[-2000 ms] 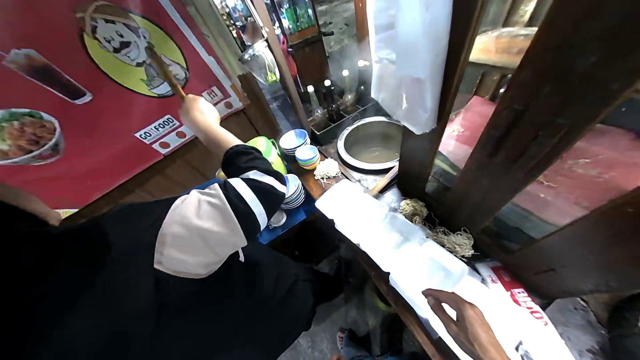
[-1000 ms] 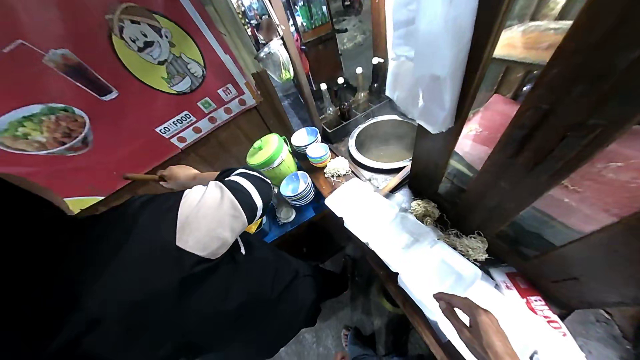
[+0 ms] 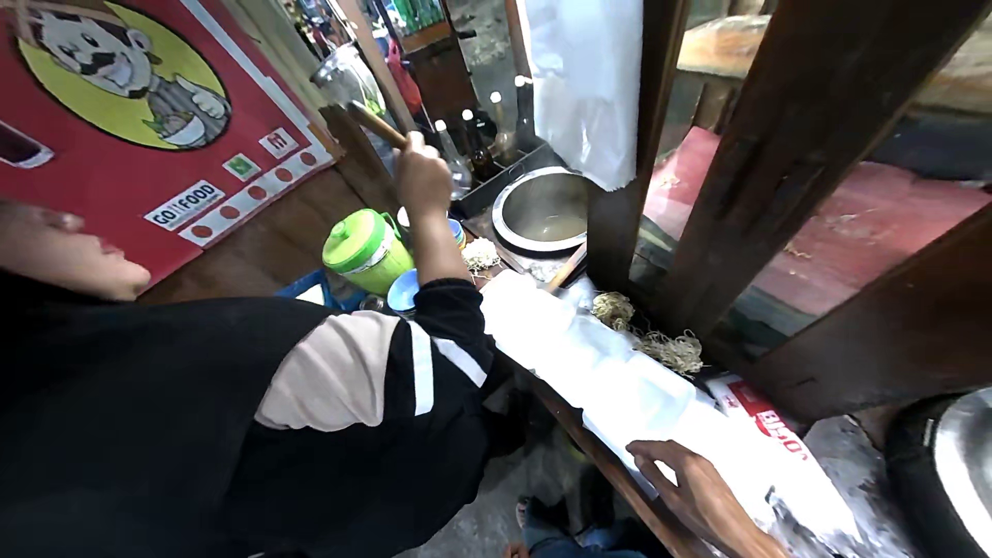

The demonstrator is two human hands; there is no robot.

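Observation:
From the lower right of the head view, my right hand (image 3: pixel 690 488) reaches over white paper or plastic sheets (image 3: pixel 620 372) on a narrow wooden counter. Its thumb and index finger are apart, with a gap between them, and touch the sheets near the counter's edge; no grip on them shows. My left hand is not in view. At the left, a co-worker in a black top raises a hand (image 3: pixel 422 174) around a wooden handle (image 3: pixel 380 124). Clumps of dry noodles (image 3: pixel 666 349) lie beside the sheets.
A round metal pot (image 3: pixel 542 213) with liquid sits beyond the sheets, with bottles (image 3: pixel 477 147) behind it. A green lidded jug (image 3: pixel 368 252) and blue bowls (image 3: pixel 403 293) stand by the co-worker's arm. Dark wooden posts (image 3: pixel 744 155) rise at the right; another pot (image 3: pixel 961 465) stands lower right.
The co-worker's hand with the wooden handle swung down to the left by the middle frame and is now raised toward the bottles. My right hand stays at the sheets.

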